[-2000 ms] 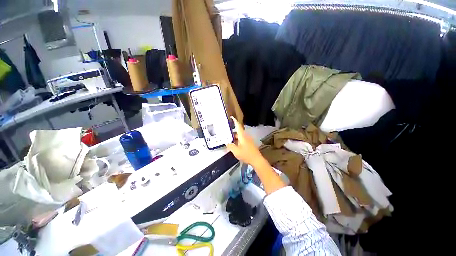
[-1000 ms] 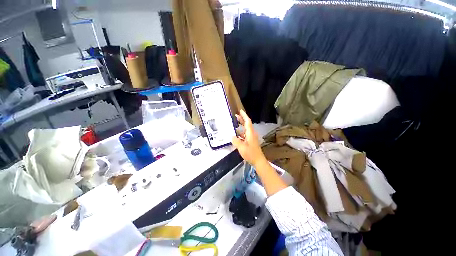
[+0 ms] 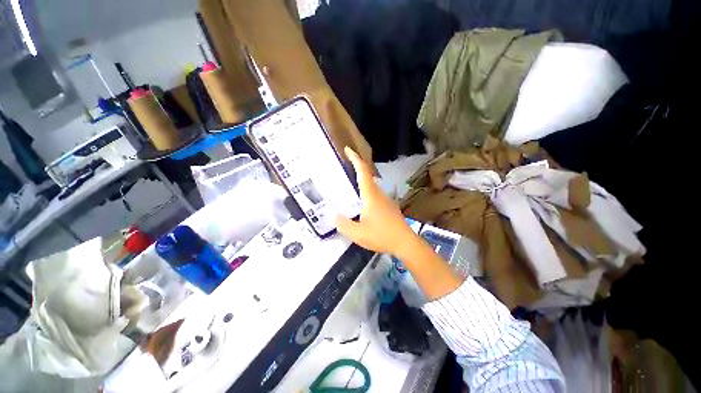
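A smartphone [image 3: 303,165] with a lit white screen stands tilted at the top of the white sewing machine head [image 3: 254,295]. My right hand [image 3: 377,211] is at its lower right edge, with the thumb over the lower corner of the screen and a finger along the side, gripping it. The other fingers are partly hidden. The machine's black control panel [image 3: 284,353] with a round dial lies below the phone. My left hand is not in the picture.
A blue bottle [image 3: 192,259] and off-white cloth [image 3: 73,307] are at left. Thread cones [image 3: 154,120] stand behind. Tan and whitish cut pieces [image 3: 530,222] lie heaped at right beside olive-green cloth [image 3: 476,84]. A green scissor handle [image 3: 364,374] shows at the bottom edge.
The view has tilted and shifted, so the phone appears further left and more slanted. My right thumb now overlaps the phone's lower corner. The yellow scissor handle has left the picture.
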